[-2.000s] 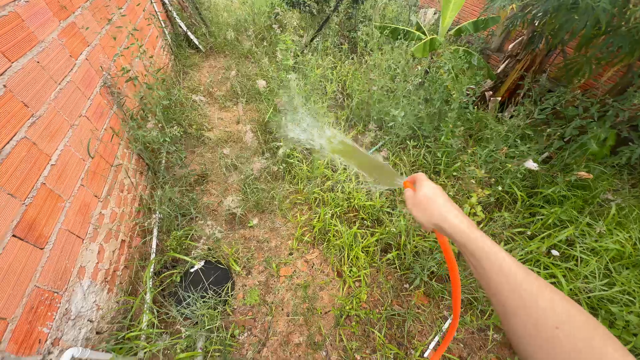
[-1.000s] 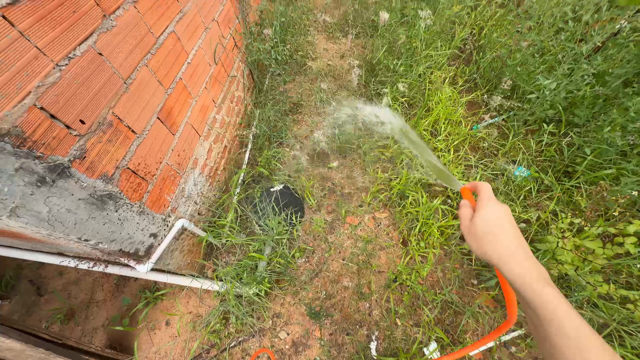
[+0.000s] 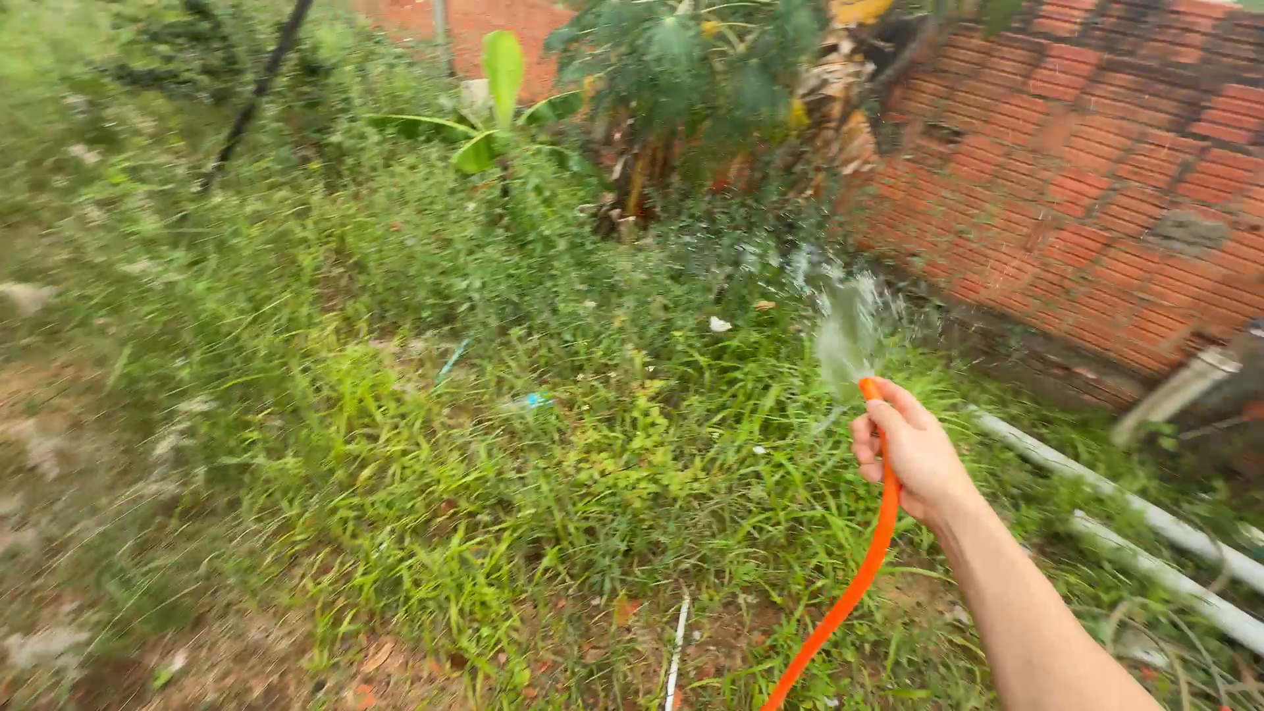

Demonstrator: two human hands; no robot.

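My right hand (image 3: 913, 449) grips an orange garden hose (image 3: 857, 583) close to its open end, right of the middle of the view. From the hose end a fan of water (image 3: 847, 331) sprays up and away, over weeds and toward the foot of a brick wall. The thumb lies near the hose's mouth; whether it presses on the opening I cannot tell. Below the hand the hose curves down and leaves the view at the bottom edge. My left hand is not in view.
Tall grass (image 3: 612, 474) covers much of the ground. A red hollow-brick wall (image 3: 1086, 197) stands at the right, with white pipes (image 3: 1116, 499) lying near it. A young banana plant (image 3: 502, 109) grows at the back. A thin white pipe (image 3: 677, 647) lies low in the middle.
The view has swung far to the right, from the brick wall at the left to another one. The right hand still holds the hose, and the spray now falls toward the right-hand wall.
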